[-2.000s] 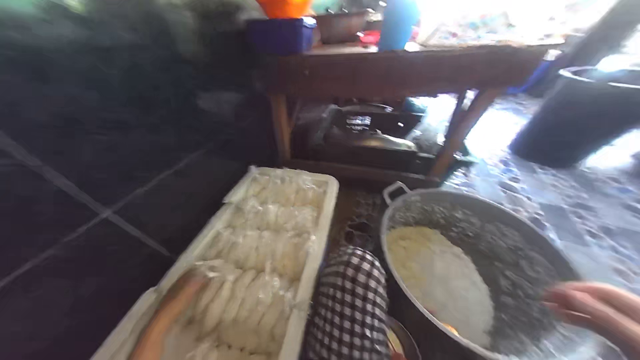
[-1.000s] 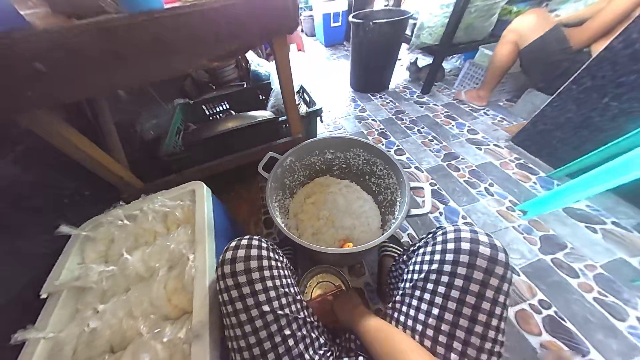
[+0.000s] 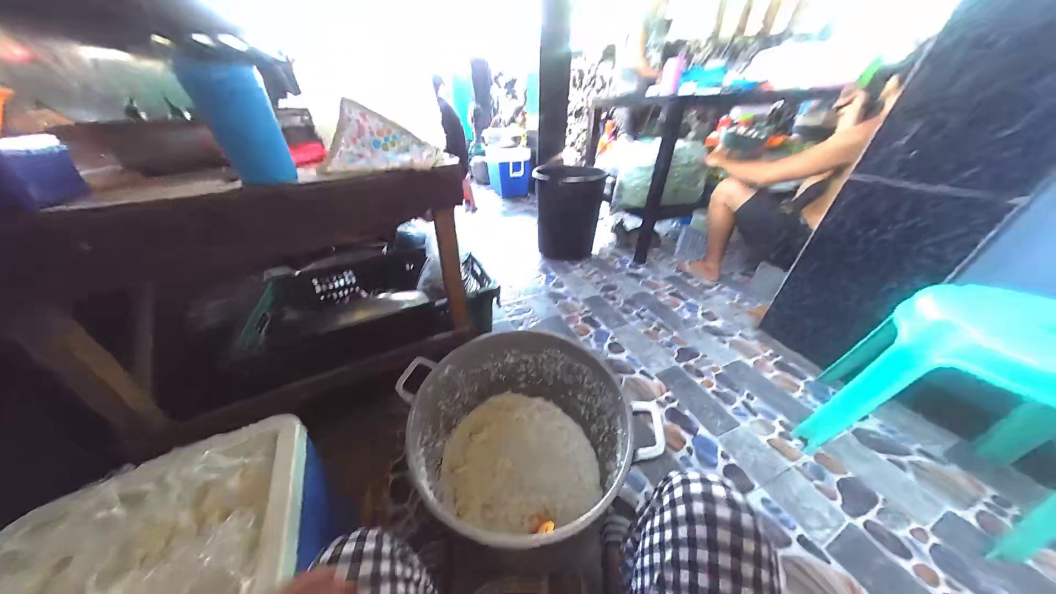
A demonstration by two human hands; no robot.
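Note:
A blurred bit of my left hand (image 3: 318,582) shows at the bottom edge, by my left knee and near the box; its fingers and anything in them cannot be made out. My right hand is out of view. Between my knees stands a large metal pot (image 3: 421,462) with two side handles. It holds a mound of pale, crumbly food (image 3: 520,462), and white bits cling to its inner wall. A small orange and red thing (image 3: 540,524) lies at the mound's near edge. To the left, a white-rimmed box (image 3: 287,487) with a blue side holds pale food in clear plastic bags.
A wooden table (image 3: 330,198) stands at the left, with a dark plastic crate (image 3: 363,309) beneath it. A black bin (image 3: 569,213) is farther back. At the right are a turquoise plastic stool (image 3: 973,330) and a dark stone-faced wall (image 3: 899,198); a seated person (image 3: 767,219) is beyond.
The view has swung up and right from the box. A hand that was low between my knees, by a round container, no longer shows there. The pot still stands between my knees.

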